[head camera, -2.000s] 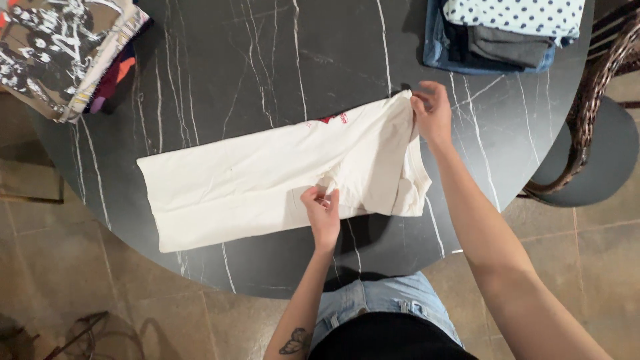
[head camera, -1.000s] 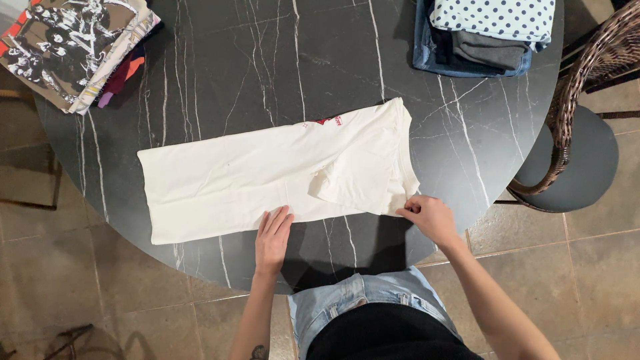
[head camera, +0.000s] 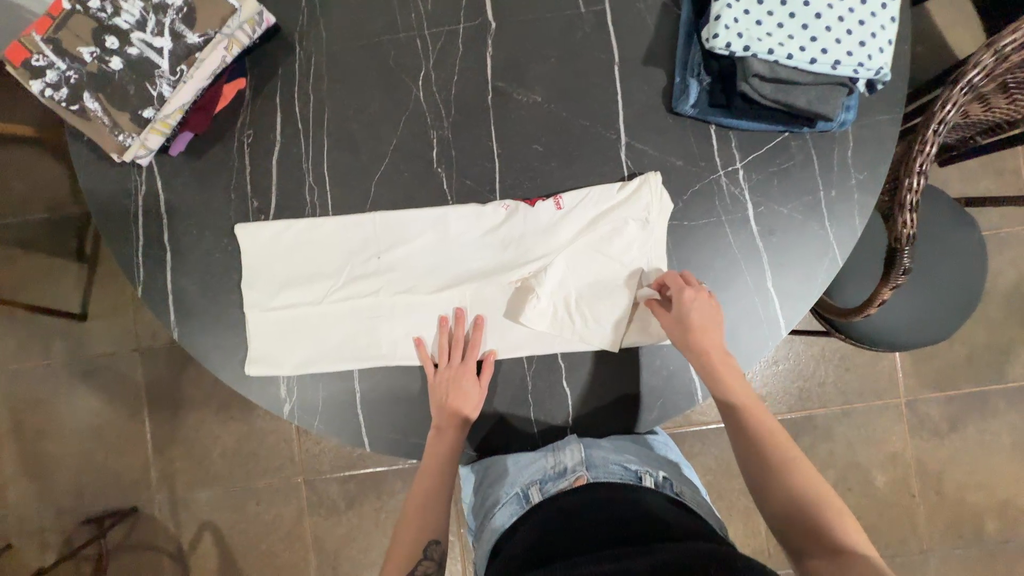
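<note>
A white cloth garment (head camera: 384, 280), likely a T-shirt, lies folded into a long strip across the dark marble-patterned table (head camera: 400, 112). A small red print shows at its far edge, and a sleeve-like flap is folded over near its right end. My left hand (head camera: 456, 368) rests flat on the near edge, fingers apart, holding nothing. At the right end, my right hand (head camera: 690, 314) pinches a bit of the white fabric between thumb and fingers.
A stack of folded clothes (head camera: 144, 72) sits at the far left. Folded jeans, a grey piece and a dotted cloth (head camera: 800, 36) are stacked at the far right. A woven-back chair (head camera: 912, 240) stands beside the table's right edge.
My right hand has moved from the garment's far right corner to its near right end. My left hand has let go of the fabric flap and lies on the near edge.
</note>
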